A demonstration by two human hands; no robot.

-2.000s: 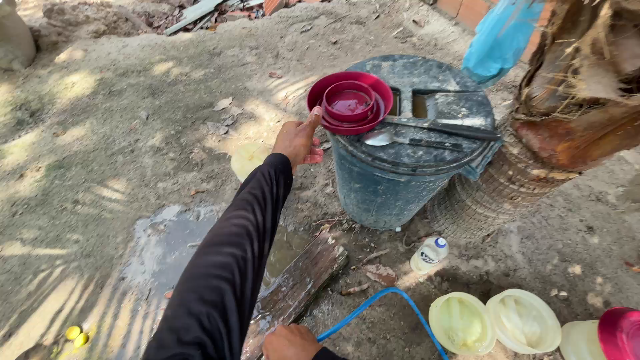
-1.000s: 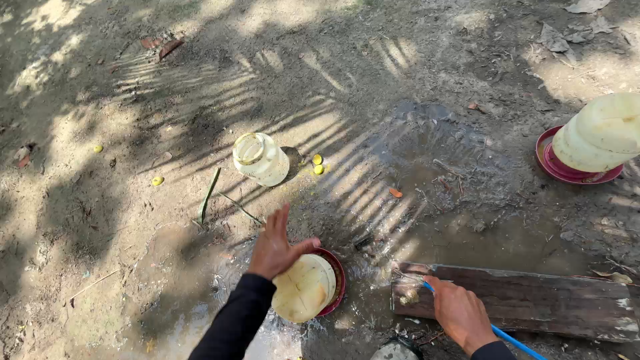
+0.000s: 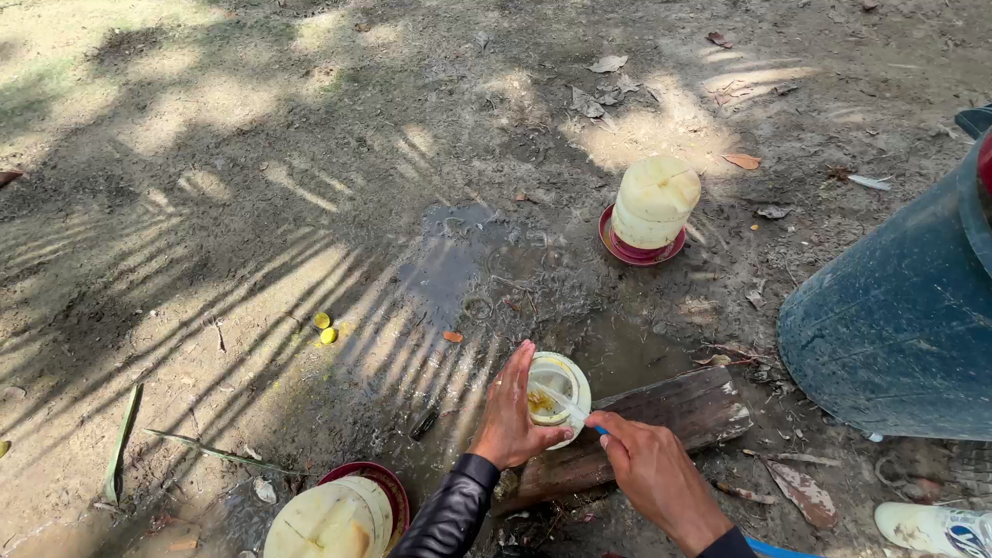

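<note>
My left hand (image 3: pixel 508 415) is against the left side of an open-topped pale plastic jar (image 3: pixel 580 380), its thumb at the near rim. Orange-yellow residue shows inside the jar. My right hand (image 3: pixel 659 473) grips the end of a blue hose (image 3: pixel 775 549), and a stream of water runs from it into the jar mouth. At the lower left, an upturned pale jar (image 3: pixel 329 519) stands on a dark red dish. Another upturned pale jar (image 3: pixel 659 198) stands on a red dish (image 3: pixel 643 252) beyond my hands.
A weathered wooden plank (image 3: pixel 690 411) lies beside the jar, next to a muddy puddle (image 3: pixel 446 263). A large blue-green barrel (image 3: pixel 891 294) stands at the right, with a plastic bottle (image 3: pixel 926 527) lying near it. Two yellow round pieces (image 3: pixel 324 327) lie on the ground at the left.
My left hand has gone from the upturned jar on the red dish to the open jar. Water now flows from the hose into that jar. The view has swung right since one second ago.
</note>
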